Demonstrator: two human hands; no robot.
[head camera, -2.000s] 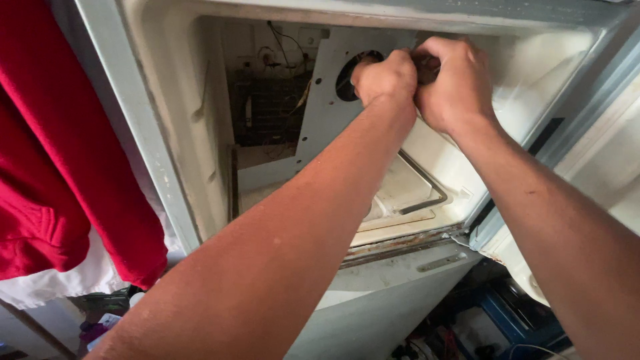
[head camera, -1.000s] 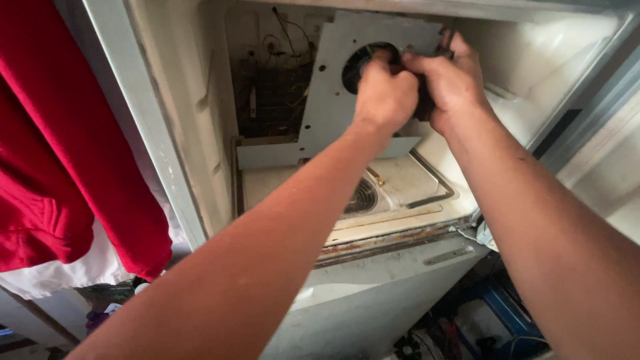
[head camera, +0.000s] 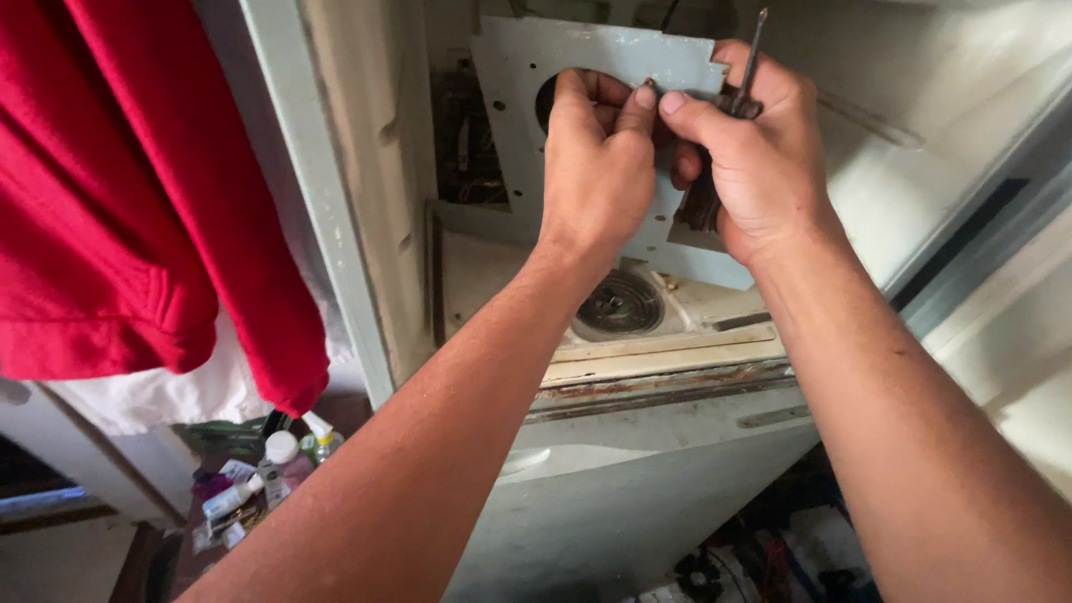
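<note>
A pale grey metal panel (head camera: 586, 50) with a round opening and small holes stands tilted inside the open refrigerator compartment. My left hand (head camera: 599, 155) is on its face, some fingers in the round opening and the thumb at a small fastener (head camera: 649, 83). My right hand (head camera: 758, 155) grips the panel's right side, its thumb close to the left thumb. A screwdriver (head camera: 754, 59) is held in the right hand, shaft pointing up. Below that hand is a dark part (head camera: 699, 205), partly hidden. Beneath the panel, a round grille (head camera: 620, 301) lies in the compartment floor.
A red garment (head camera: 142, 193) hangs at the left beside the cabinet frame (head camera: 322, 193). Bottles (head camera: 282, 448) stand at the lower left. The rusty front ledge (head camera: 653, 381) and the lower door (head camera: 603, 519) are below the compartment. Cluttered items lie at the lower right.
The view has moved closer. The panel and both hands have come lower and nearer the front, and the screwdriver now shows plainly in my right hand.
</note>
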